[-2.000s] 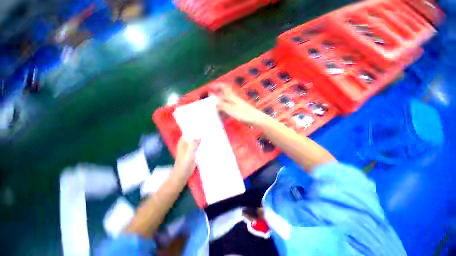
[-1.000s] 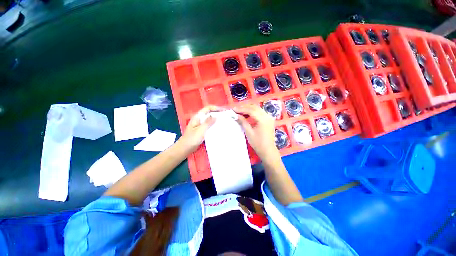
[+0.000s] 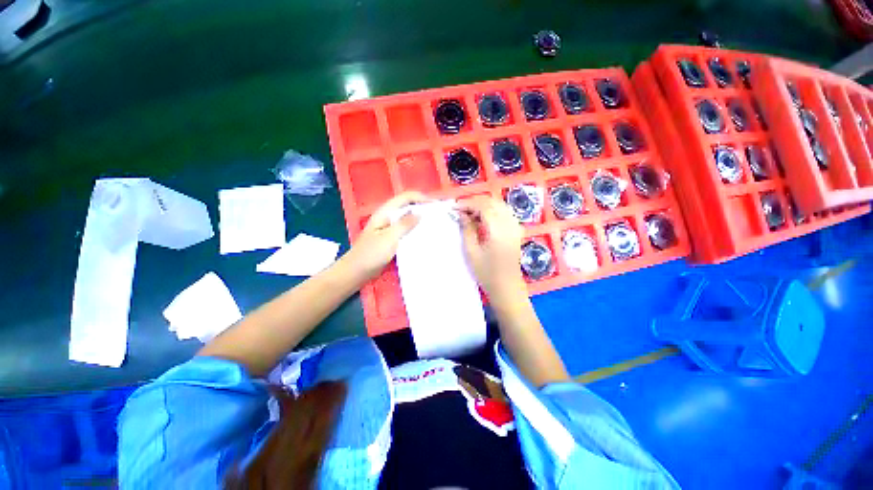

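A long white sheet [image 3: 440, 287] hangs from my two hands over the near edge of the red-orange compartment tray [image 3: 383, 304]. My left hand [image 3: 388, 233] holds its top left corner between thumb and fingers. My right hand [image 3: 490, 239] is at its top right corner with fingertips pinched together; whether a small piece is between them cannot be told. The top edge of the sheet looks curled. Round dark parts [image 3: 506, 155] sit in many of the tray's pockets, some in shiny clear wrap. Pockets at the tray's left are empty.
More red-orange trays [image 3: 704, 182] with round parts are stacked at the right. Loose white papers [image 3: 252, 219], crumpled clear film [image 3: 302, 174] and a translucent bottle [image 3: 172, 216] on a long white strip [image 3: 102, 287] lie left. One round part [image 3: 548, 42] lies beyond the tray. A blue stool [image 3: 790, 330] stands right.
Since two seconds ago, my right hand has come from over the tray's pockets to the sheet's top edge. Over the last second both hands stay there, with the view shifted slightly.
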